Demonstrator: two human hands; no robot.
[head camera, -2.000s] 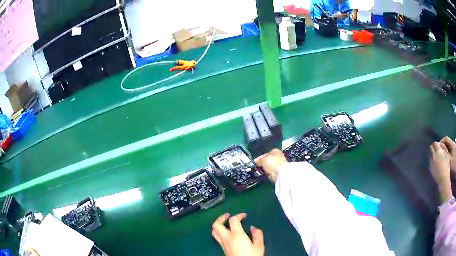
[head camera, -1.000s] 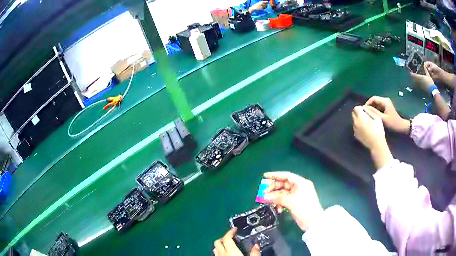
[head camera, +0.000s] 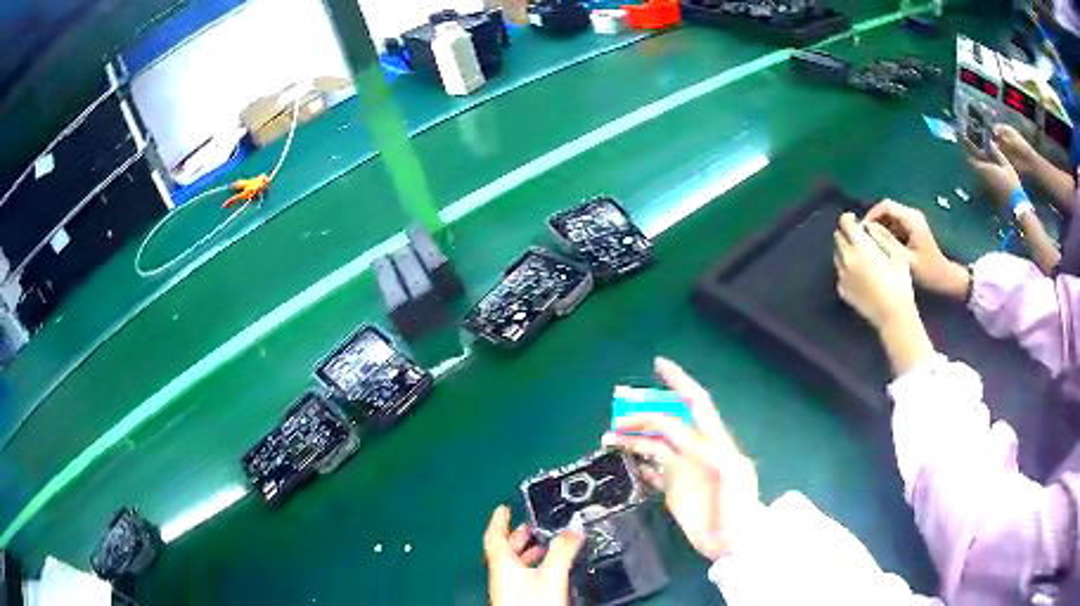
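A camera unit (head camera: 583, 488) with a black front window and hexagonal lens ring lies low in the middle, a dark section below it toward me. My left hand (head camera: 529, 568) holds it at its left side, the thumb over its face. My right hand (head camera: 699, 474) holds a flat blue card (head camera: 651, 406) just above the unit's upper right. Part of the card is hidden behind my fingers.
Open housings with circuit boards (head camera: 527, 298) lie in a row along the bench, near black foam blocks (head camera: 411, 282). A black foam tray (head camera: 782, 296) is at the right, with a neighbour's hands (head camera: 882, 272) over it. Power supplies (head camera: 1007, 95) stand far right. A green post rises behind.
Since two seconds ago my right hand has left the housings and taken the card. My left hand has taken hold of the camera unit. Over the last second the card has turned flatter.
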